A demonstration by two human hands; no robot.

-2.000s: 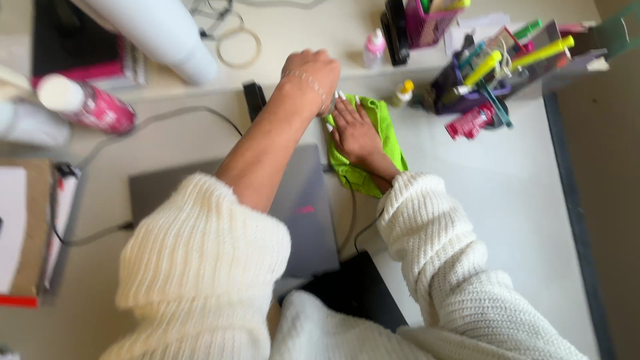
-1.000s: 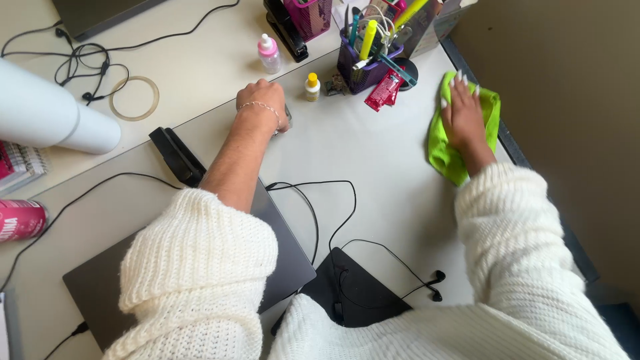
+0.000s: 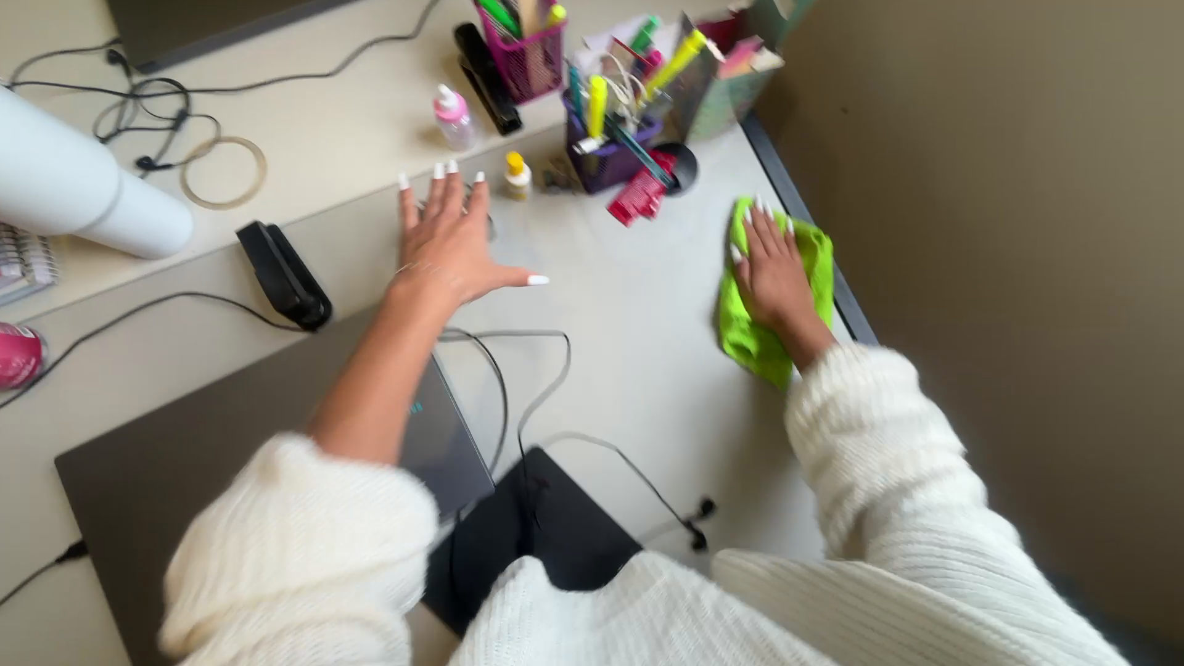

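Observation:
My right hand [image 3: 775, 277] lies flat on a bright green cloth [image 3: 754, 338] near the desk's right edge. My left hand [image 3: 449, 236] has its fingers spread over the desk; a small dark round thing shows partly behind it, too hidden to name. Just beyond that hand are a small bottle with a yellow cap [image 3: 518, 178] and a pink-and-clear baby-bottle-shaped container [image 3: 454, 120]. Below my left forearm lies a closed dark laptop [image 3: 231, 435]. A black stapler-like object [image 3: 284, 276] stands to the left of that hand.
A purple mesh pen holder [image 3: 606, 162], a red packet [image 3: 640, 192], a pink mesh holder [image 3: 529, 60] and a black stapler [image 3: 488, 79] stand at the back. Earphones [image 3: 698, 525], a black pad [image 3: 546, 536] and cables lie near my body. A white cylinder [image 3: 83, 180] is at left.
The green cloth and my right hand have moved from beside my left hand to the desk's right edge. My left hand, closed a second ago, has spread its fingers.

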